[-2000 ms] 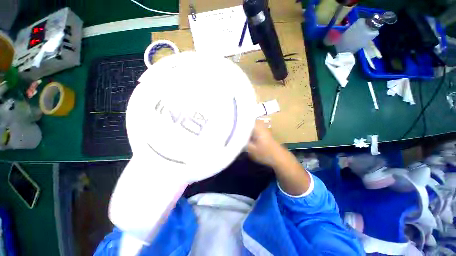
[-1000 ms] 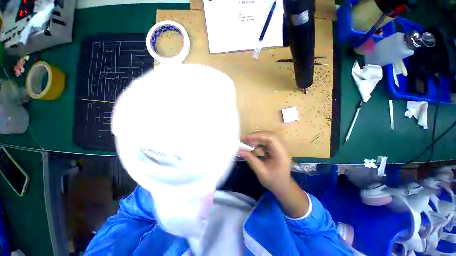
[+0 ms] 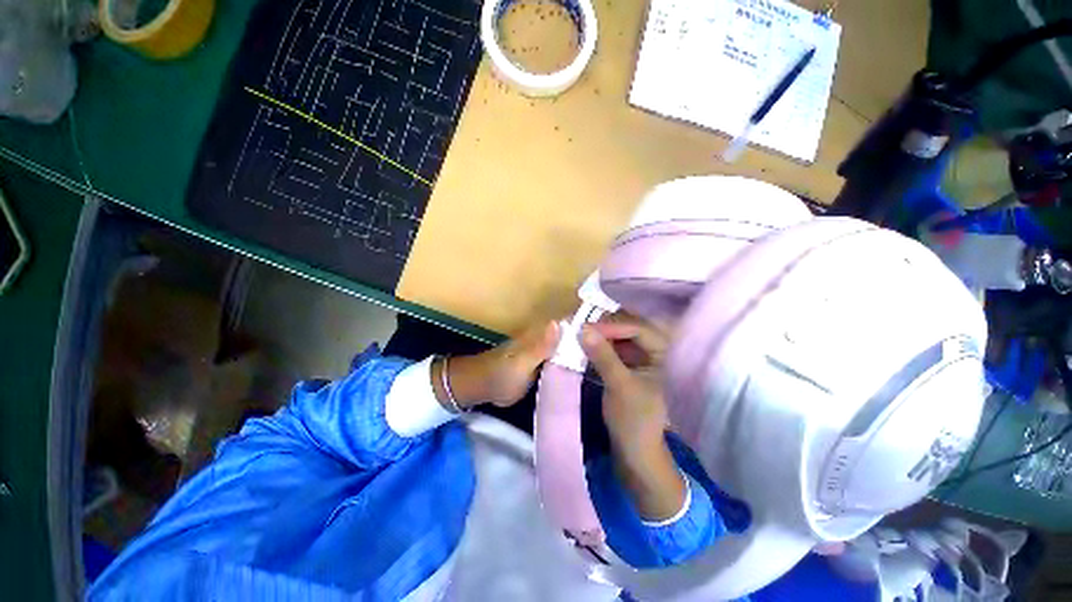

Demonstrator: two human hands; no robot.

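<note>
White headphones (image 3: 764,388) with pale-pink ear cushions are held over the right side of the board, both cups turned to the right. The pink headband pad (image 3: 564,453) curves down towards my lap. My left hand (image 3: 514,367) grips the narrow white slider joint (image 3: 580,333) at the end of the band. My right hand (image 3: 629,382) is inside the band, its thumb and fingertips close together against the same joint. Whether they hold something small is hidden.
A tan board (image 3: 506,235) lies beside a black gridded mat (image 3: 341,129). White tape (image 3: 538,80) and a printed page (image 3: 705,82) with a pen lie on it. Yellow tape (image 3: 176,26) is at the upper left. More white headphones (image 3: 940,559) lie at the lower right.
The headphones have turned and moved right, so the cushions and inner band show. My left hand has come into view at the joint. My right hand has come to the joint too. The view has tilted.
</note>
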